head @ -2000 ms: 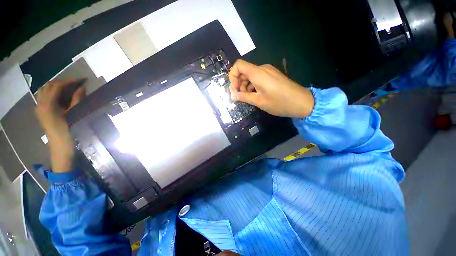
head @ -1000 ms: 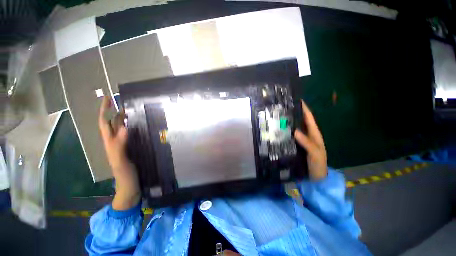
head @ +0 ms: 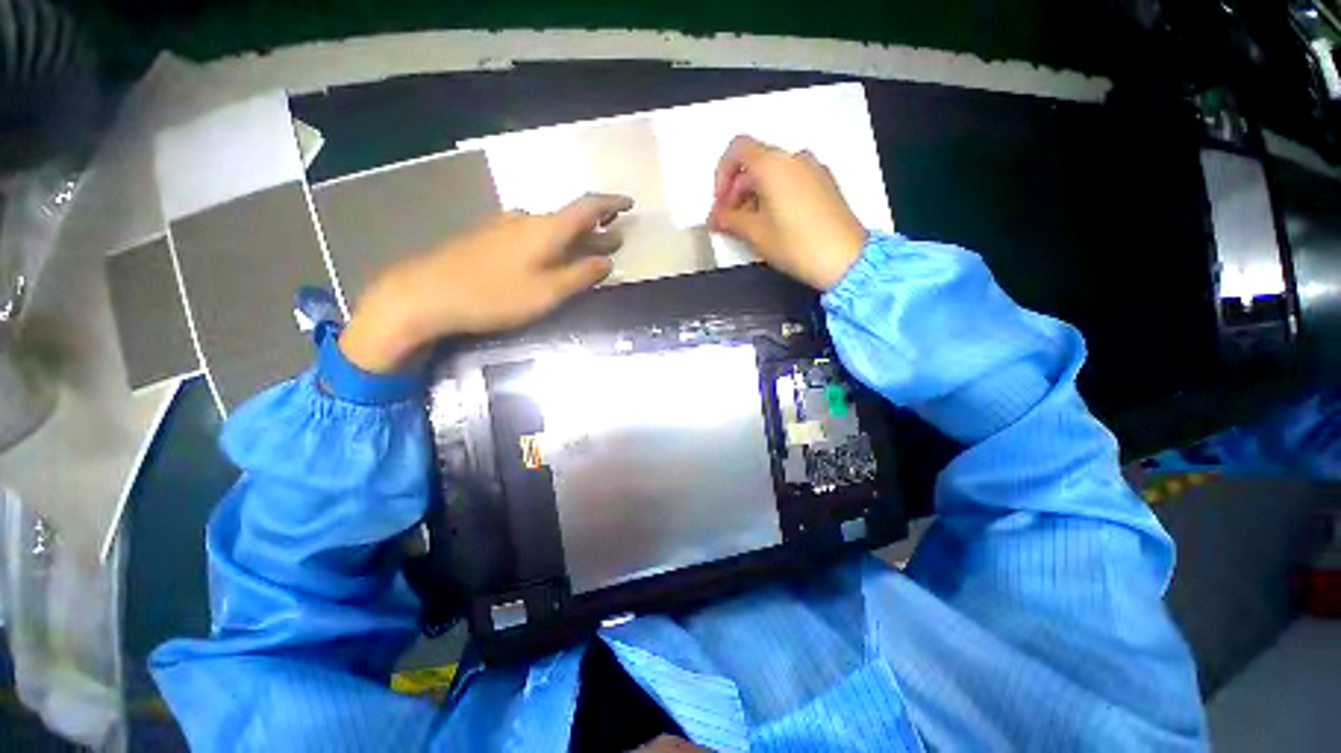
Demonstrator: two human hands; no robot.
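The open tablet-like unit lies at the bench's near edge, against the smock. Its large silver plate shines, with the circuit board to its right and an orange ribbon cable tab at its left. My left hand is over the unit's far edge, thumb and fingers apart, fingertips over the beige part of the white sheet. My right hand is over the same sheet's right part, fingertips pinched together; any tiny piece between them is too small to tell.
Grey die-cut sheets lie left of the unit, with a clear plastic bag beyond them at far left. Another unit lies at far right, near a blue sleeve. A ribbed hose is at upper left.
Both hands held the unit's sides one second ago; they have let go and moved forward over the white sheet. The unit has settled nearer the body and slightly right in view.
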